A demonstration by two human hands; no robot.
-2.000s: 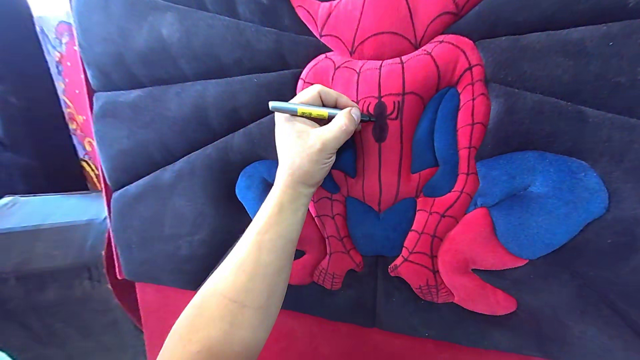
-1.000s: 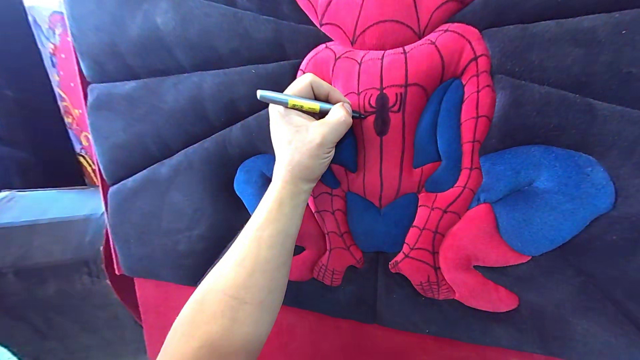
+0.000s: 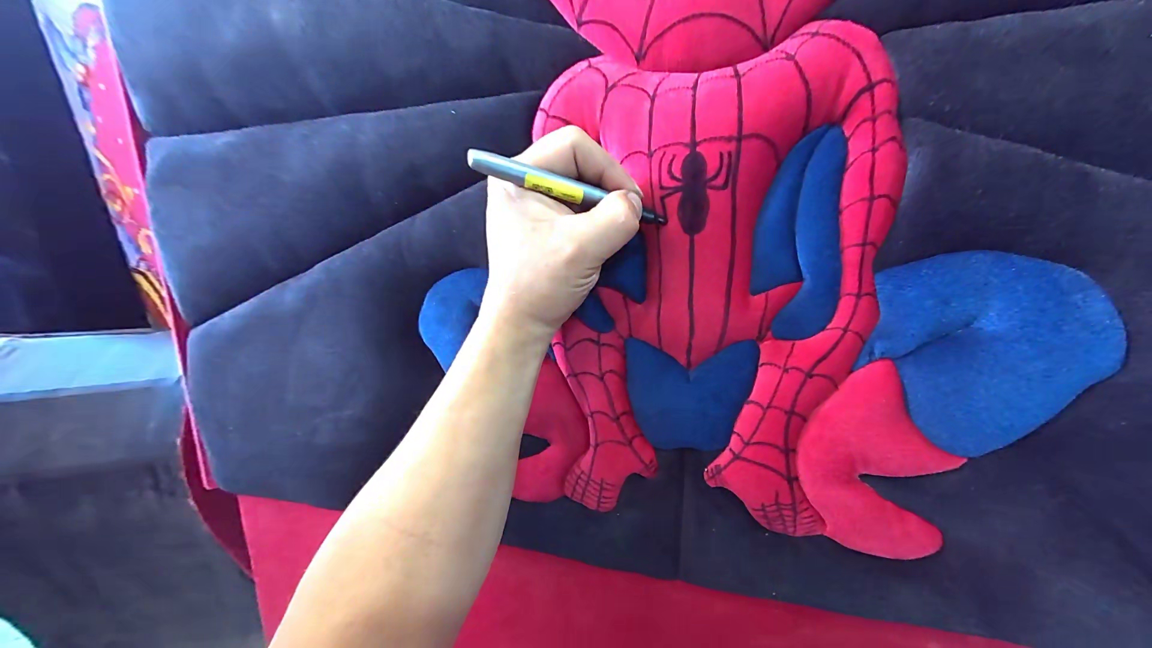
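Note:
My left hand (image 3: 562, 229) grips a grey marker pen (image 3: 531, 180) with a yellow label. Its black tip rests on the red plush torso (image 3: 711, 108) of a padded Spider-Man figure, just left of a black spider emblem (image 3: 693, 193). Thin curved legs run from the emblem's upper part on both sides, and a bent line on its left reaches down to the tip. Black web lines cover the torso and the red arms (image 3: 873, 162). Blue padded pieces (image 3: 1008, 346) form the figure's thighs. My right hand is out of view.
The figure sits on dark quilted fabric panels (image 3: 315, 189) with seams fanning outward. A red fabric strip (image 3: 576, 598) runs along the lower edge. At the left are a printed colourful panel (image 3: 112, 171) and a pale grey ledge (image 3: 85, 364).
The marker tip has moved from against the spider's body to a little left of it and slightly lower. A thin dark line now shows there. My left hand keeps its grip.

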